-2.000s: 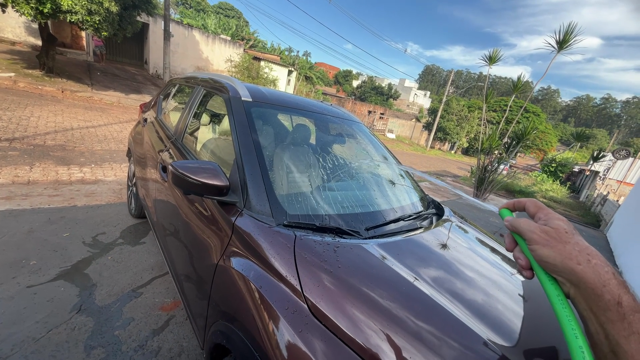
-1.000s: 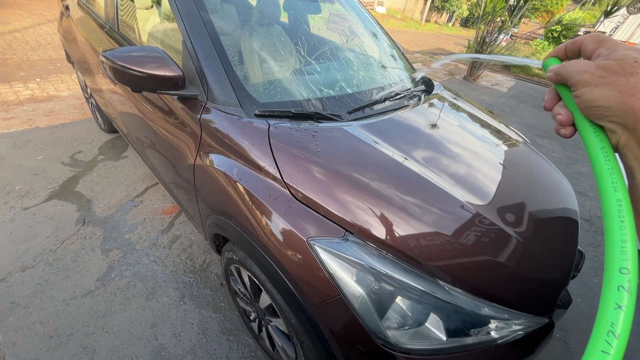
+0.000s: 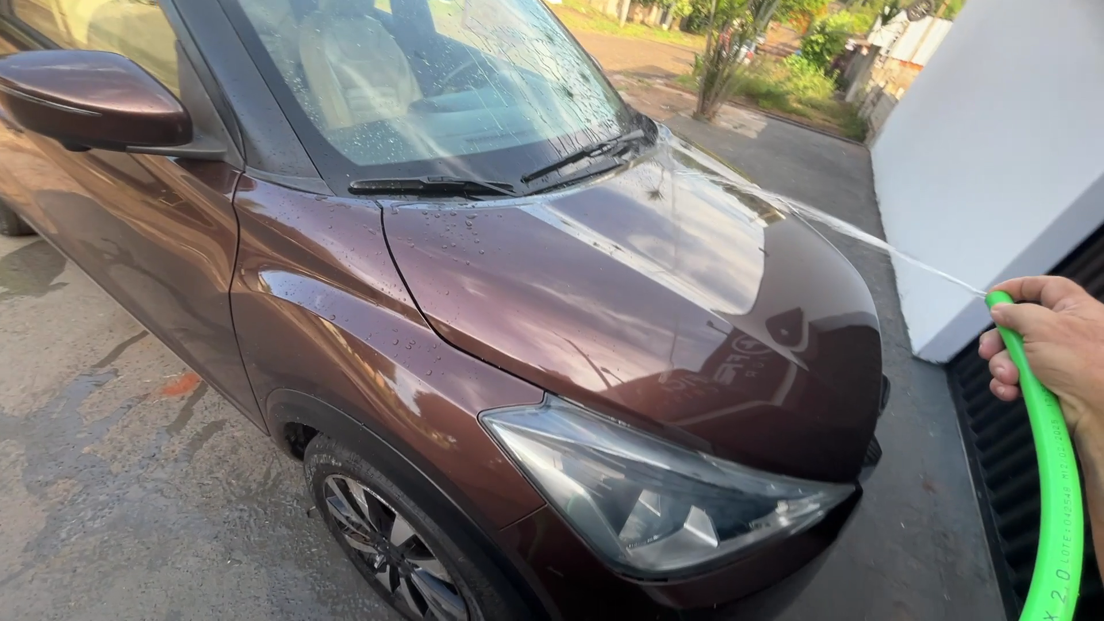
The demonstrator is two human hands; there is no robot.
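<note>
My right hand (image 3: pixel 1048 341) grips a green garden hose (image 3: pixel 1044 466) near its open end, with fingers around it and the thumb by the tip. From the hose a thin stream of water (image 3: pixel 862 235) arcs left onto the hood (image 3: pixel 552 285) of a dark brown car, reaching its far rear corner by the windshield. Water drops dot the windshield (image 3: pixel 448 86) and the front fender (image 3: pixel 345 293). Two wiper arms (image 3: pixel 431 185) rest at the base of the glass. The headlight (image 3: pixel 664 492) faces me. My left hand is not in view.
The side mirror (image 3: pixel 95 99) juts out at the upper left, and the front wheel (image 3: pixel 388 543) is below. Wet patches mark the concrete ground (image 3: pixel 155 483). Beyond the car's front stand a white wall (image 3: pixel 975 155) and a dark ribbed shutter or gate (image 3: pixel 1018 448). Plants grow behind.
The view has tilted down and come closer to the hood and headlight. The water stream, aimed leftward a second ago too, now plainly lands on the hood's far side.
</note>
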